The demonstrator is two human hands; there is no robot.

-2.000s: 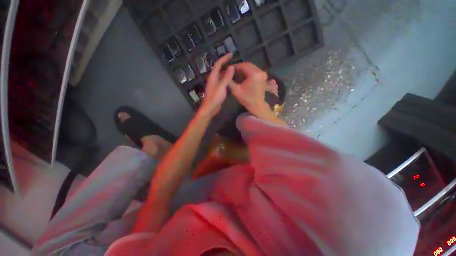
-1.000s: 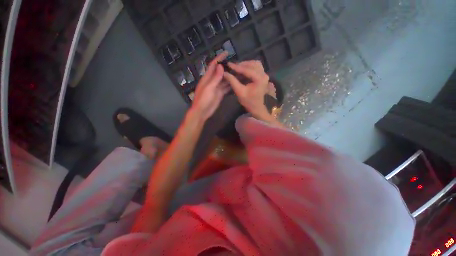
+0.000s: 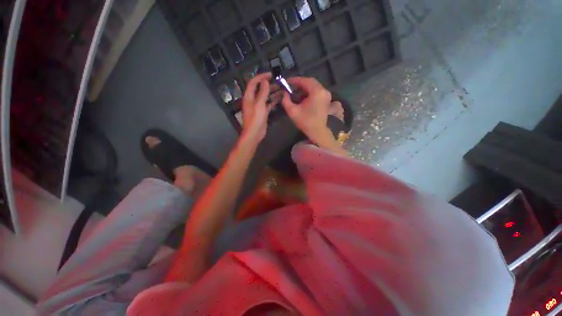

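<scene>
A small electronic device (image 3: pixel 285 84) with a bright silvery face is held at the fingertips of my right hand (image 3: pixel 310 106), over the near edge of the tray. My left hand (image 3: pixel 254 108) is just left of it, fingers partly spread; whether its fingertips touch the device or hold anything cannot be told. The dark compartment tray (image 3: pixel 338 70) lies on the floor beyond my hands. Several of its pockets on the left and in the middle hold small devices with glossy faces.
Racks with curved pale edges (image 3: pixel 84 102) stand at the left. Dark stacked blocks or trays (image 3: pixel 514 151) lie at the right, above a rack shelf with red lights (image 3: pixel 513 229). My sandalled feet (image 3: pixel 161 153) are on the floor near the tray. A black cable (image 3: pixel 75 239) runs at lower left.
My hands have moved slightly apart. The device's bright face now shows between them, at my right fingertips; before, it was mostly hidden by the fingers.
</scene>
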